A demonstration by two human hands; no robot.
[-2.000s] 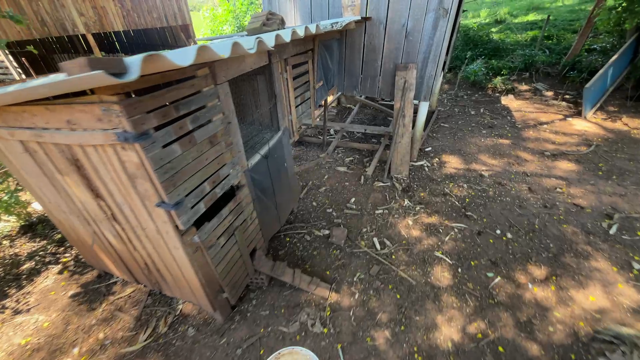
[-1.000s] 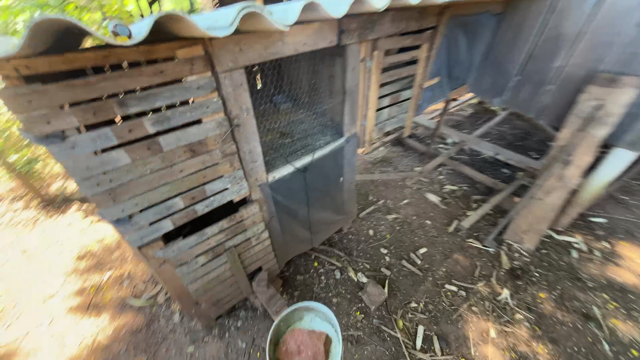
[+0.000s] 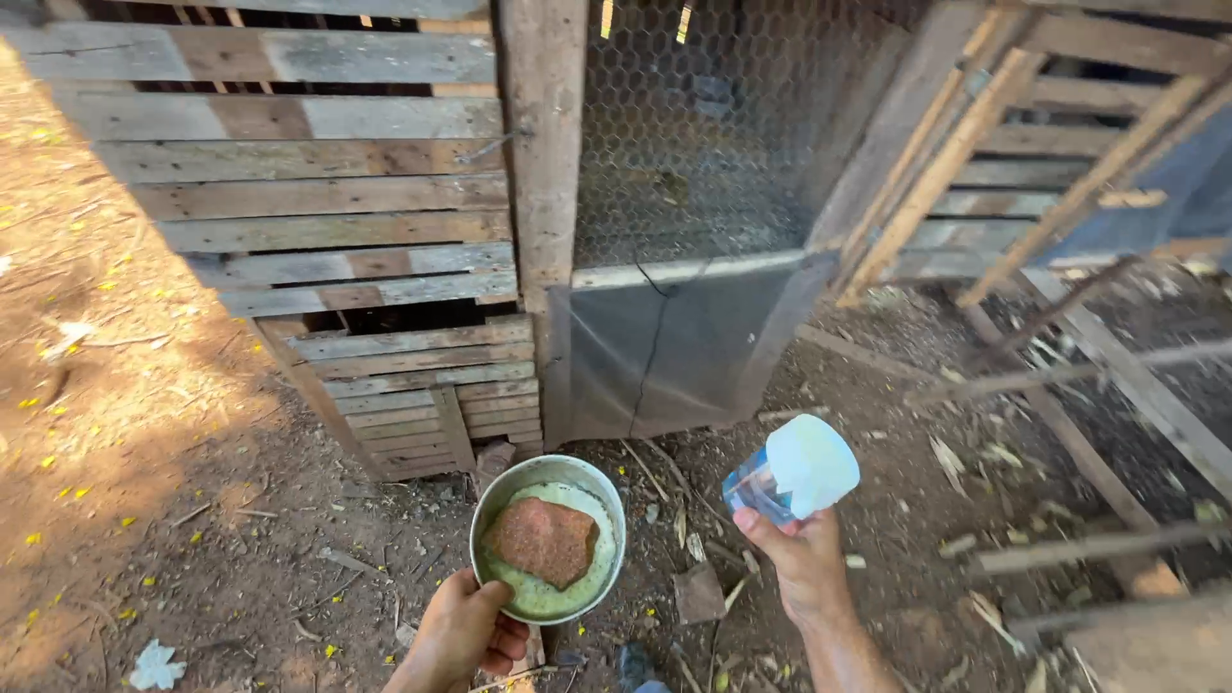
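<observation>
My left hand (image 3: 474,621) grips the rim of a round metal pot (image 3: 618,539), thumb over the edge. Inside the pot lies a reddish-brown piece of brick or stone (image 3: 544,541), surrounded by a pale greenish layer. To the right, my right hand (image 3: 804,558) is closed around a plastic container (image 3: 808,467), whitish at its upper end and printed with blue at its lower part. The container is tilted and apart from the pot. Both are held above the ground, in front of a wooden coop (image 3: 356,197); the container's contents cannot be made out.
Chicken wire (image 3: 703,144) covers the coop's middle opening, with a dark sheet (image 3: 674,356) below it. Wooden poles (image 3: 1088,549) lie on the ground at right. A flat brick piece (image 3: 700,592) lies between my hands. Part of a shoe (image 3: 633,664) shows at the bottom edge.
The coop's slatted front is now much closer in view. Both my hands have come into sight, the right one with the container. The pot, partly seen at the bottom edge earlier, now shows fully.
</observation>
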